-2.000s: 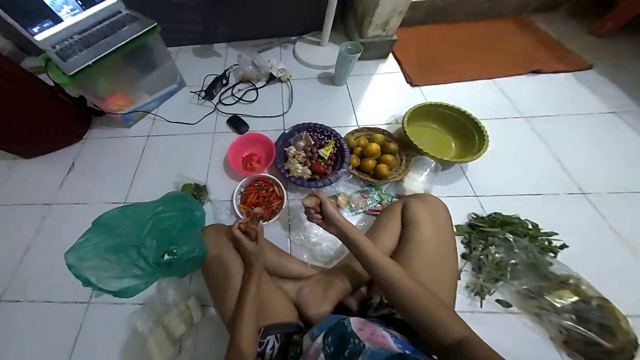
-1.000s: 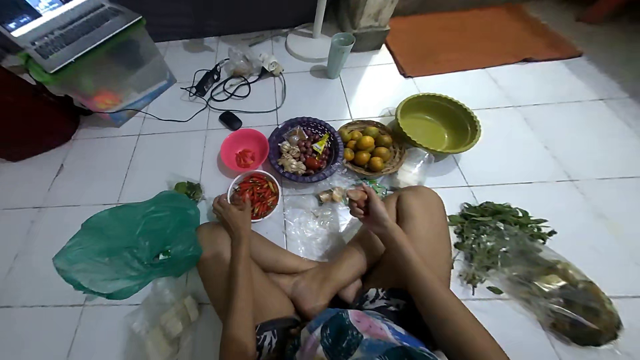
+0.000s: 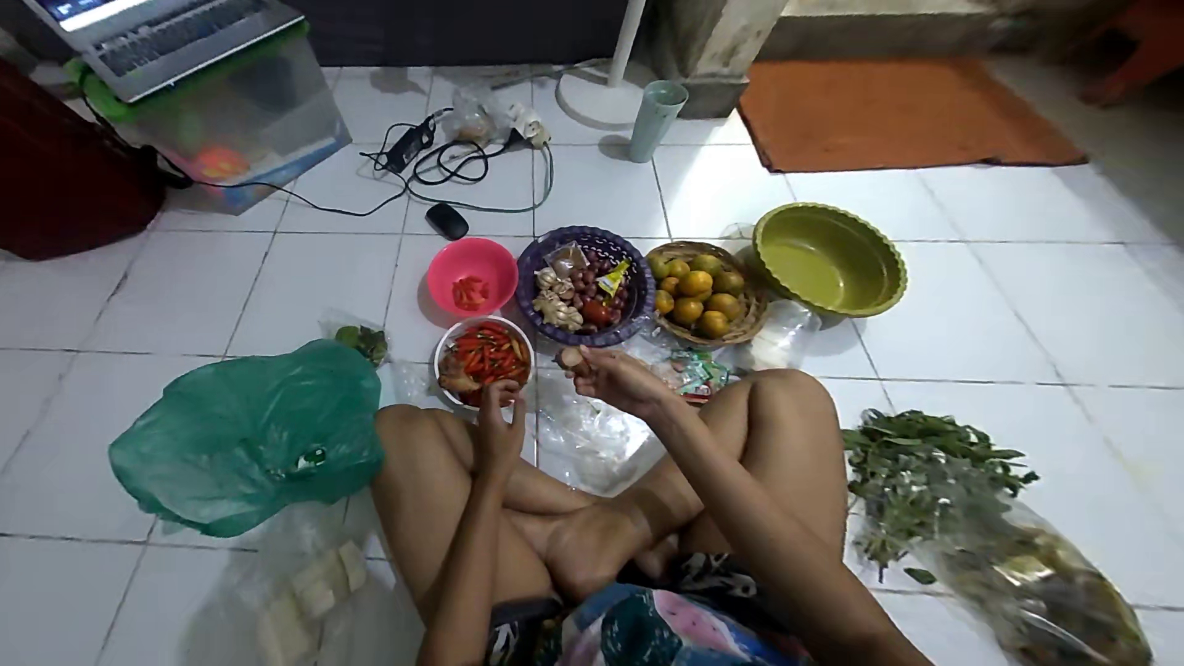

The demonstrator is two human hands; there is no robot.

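My left hand (image 3: 500, 412) is at the lower right rim of a white bowl (image 3: 531, 370) of red chillies (image 3: 488, 351); whether its fingers hold anything is unclear. A brown piece of root, perhaps ginger or galangal, lies among the chillies at the bowl's left. Just right of the bowl, my right hand (image 3: 615, 377) pinches a similar small brown root piece (image 3: 573, 360). Beyond stand a pink bowl (image 3: 472, 264) with red pieces and a purple basket (image 3: 585, 338) of garlic, shallots and a tomato. A wicker basket (image 3: 751, 326) holds orange and green citrus fruits.
A green basin (image 3: 828, 264) stands behind the fruit. Clear plastic (image 3: 592, 435) lies before my crossed legs. On the left lie a green plastic bag (image 3: 250, 435) and bagged pale blocks (image 3: 319, 587); on the right, leafy greens (image 3: 934, 472). Behind are cables (image 3: 453, 171), a mouse (image 3: 447, 221) and a tumbler (image 3: 657, 120).
My left hand, apart from the bowl two seconds ago, is now at its rim. My right hand has moved left towards the bowl since a second ago. A brown root piece now shows among the chillies.
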